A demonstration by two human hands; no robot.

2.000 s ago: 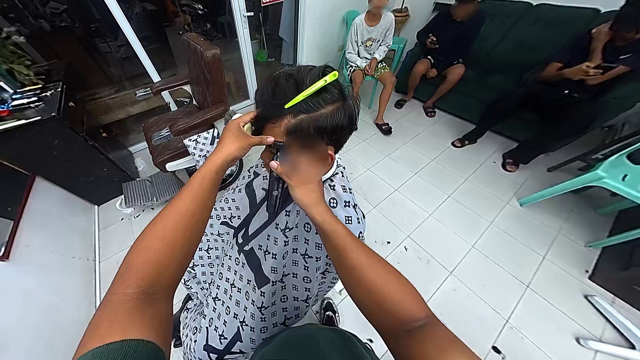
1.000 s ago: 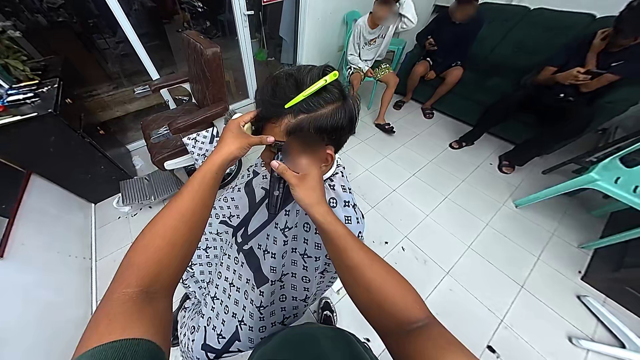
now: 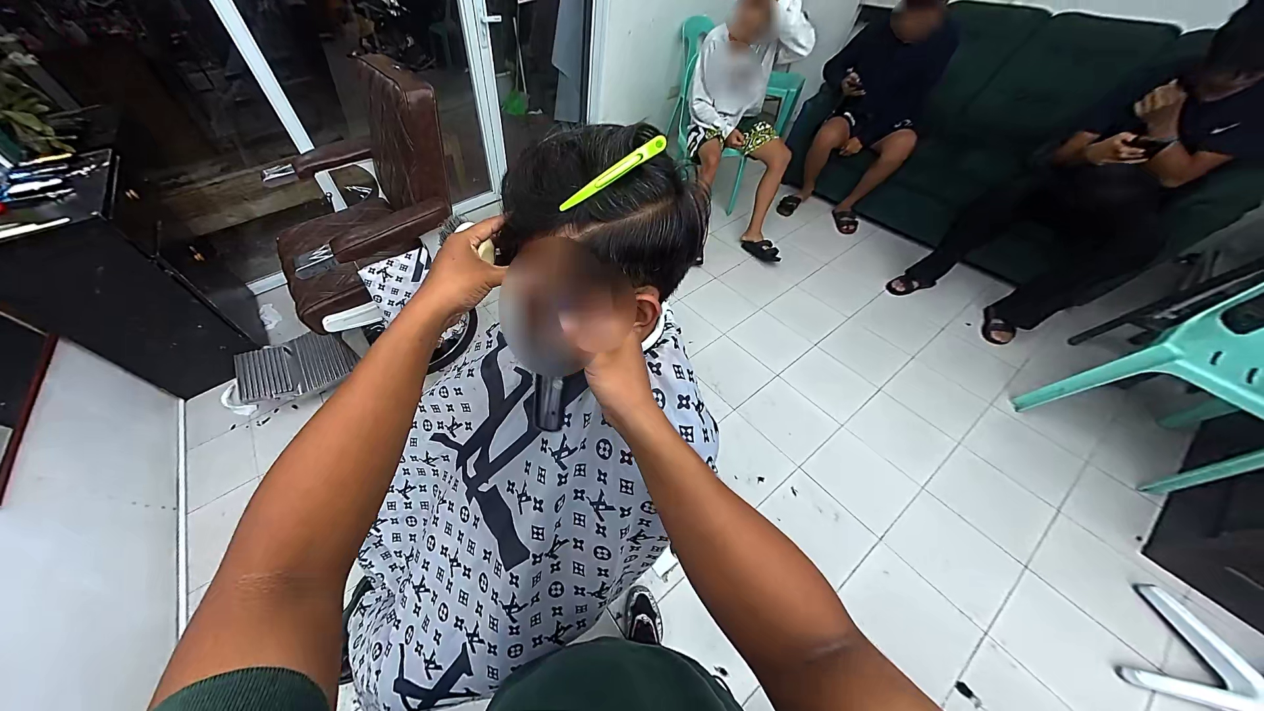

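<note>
A person sits facing me under a white patterned barber cape (image 3: 533, 513). A neon-yellow hair clip (image 3: 612, 174) lies in the parted dark hair (image 3: 652, 232). My left hand (image 3: 466, 269) is at the side of the head on the left of the view, thumb near the forehead, with what looks like a small brush (image 3: 456, 229) in its fingers. My right hand (image 3: 614, 370) is in front of the face, partly blurred. From beside it the dark body of a hair trimmer (image 3: 549, 403) points down; its cutting end is hidden.
A brown barber chair (image 3: 400, 138) with a metal footrest (image 3: 296, 370) stands at left, near a black counter (image 3: 89, 267) bearing tools. Several people sit at the back, on a green sofa (image 3: 1027, 79) and a teal chair (image 3: 785, 91). Another teal plastic chair (image 3: 1175, 346) is at right.
The seated person in the light shirt has raised an arm to the head. My hands remain close to the same places at the head and face.
</note>
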